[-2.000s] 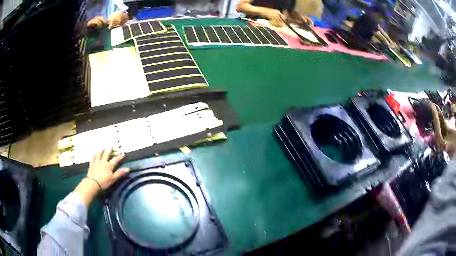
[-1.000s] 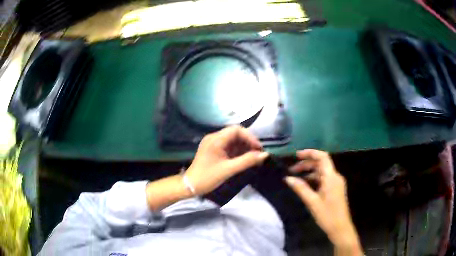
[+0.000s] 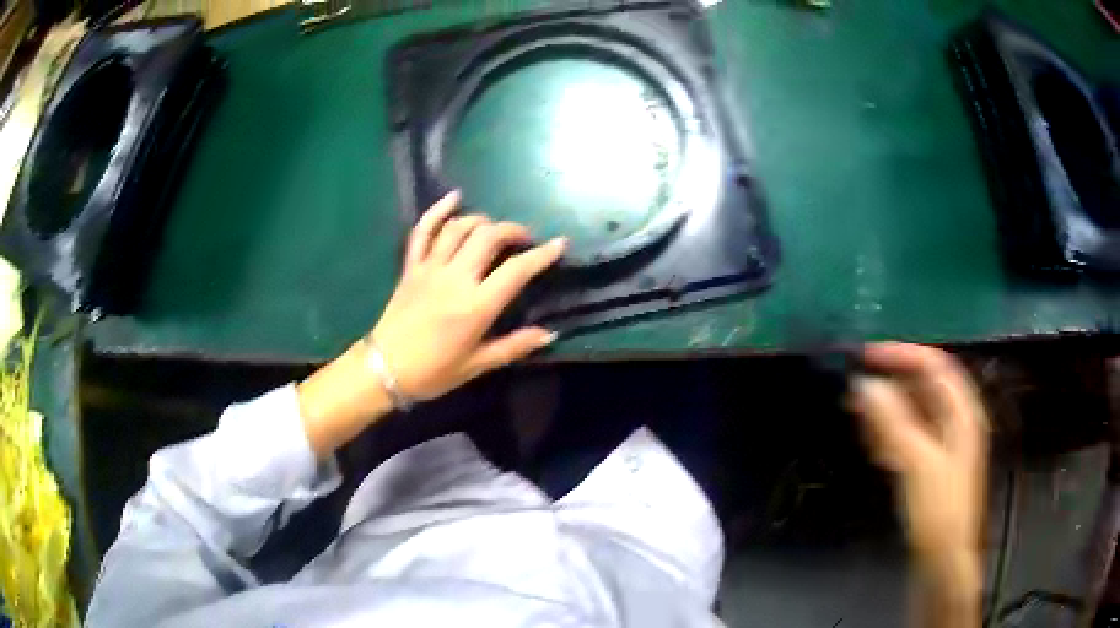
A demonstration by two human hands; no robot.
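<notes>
A square black plastic frame (image 3: 725,227) with a large round opening lies flat on the bench, slightly turned. My left hand (image 3: 461,294) rests on its front-left corner with fingers spread, fingertips by the ring and thumb at the front edge. My right hand (image 3: 921,411) is at the bench's front edge, right of the frame and apart from it, blurred. Its thumb and forefinger are pinched on a small dark piece that looks like black sealing strip (image 3: 838,356). Where the rest of the strip runs is hard to see against the dark.
Stacked black frames stand at the left (image 3: 141,160) and at the right (image 3: 1019,160). A tangled heap of yellow backing ribbons (image 3: 31,491) is at the far left. The green bench's front edge (image 3: 307,353) runs across above my lap.
My hands have come apart from over my lap: the left has moved onto the frame's corner, the right has moved outward to the right. The frame appears closer and slightly turned.
</notes>
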